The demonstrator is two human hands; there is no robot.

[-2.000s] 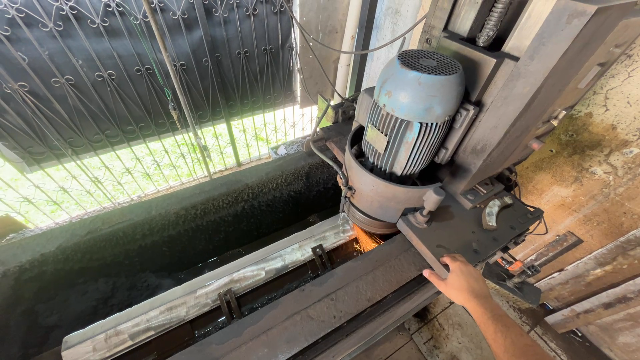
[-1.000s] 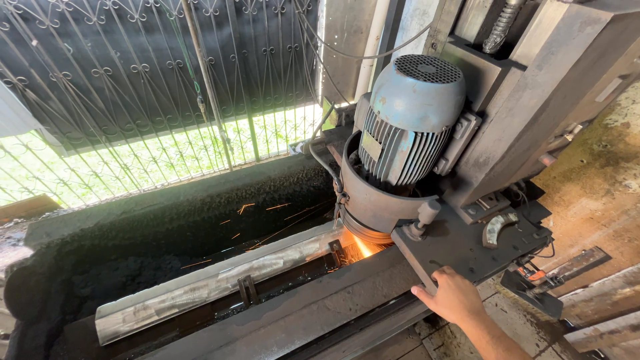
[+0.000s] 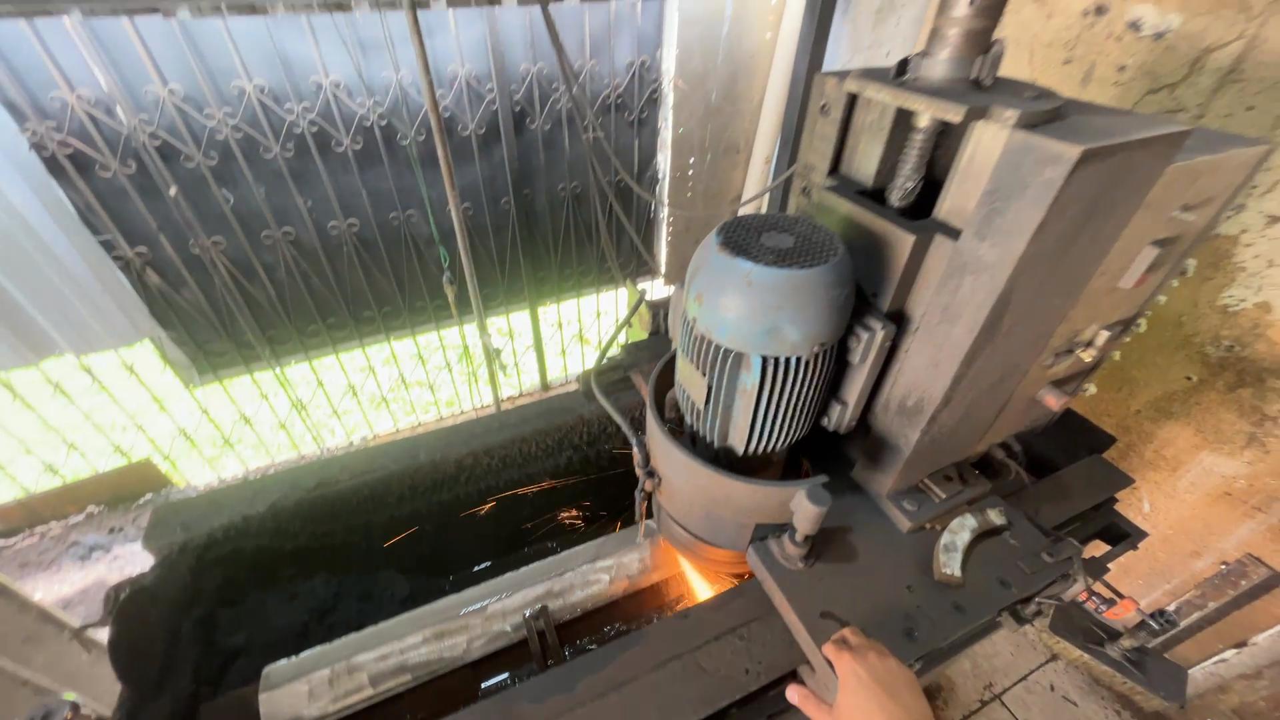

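My right hand [image 3: 858,680] is closed around the near end of a flat steel bar [image 3: 795,605] bolted to the machine's carriage plate [image 3: 890,560]. Ahead of it stands a blue electric motor [image 3: 765,330] in a round metal guard [image 3: 735,505]. Orange sparks [image 3: 700,582] fly from under the guard, where it meets a long metal workpiece [image 3: 470,620] lying in the machine bed. A curved metal segment [image 3: 968,543] rests on the carriage plate. My left hand is out of view.
A tall steel column [image 3: 1030,270] rises behind the motor. A dark trough [image 3: 330,560] runs along the workpiece's far side, with a wrought-iron grille [image 3: 350,230] beyond. The machine's long rail [image 3: 640,670] lies in front. Metal brackets [image 3: 1150,615] stick out at right, above floor tiles [image 3: 1040,680].
The sparks under the guard are brighter than two seconds ago, and some now fly over the trough. My right hand stays on the bar. The view has tilted upward.
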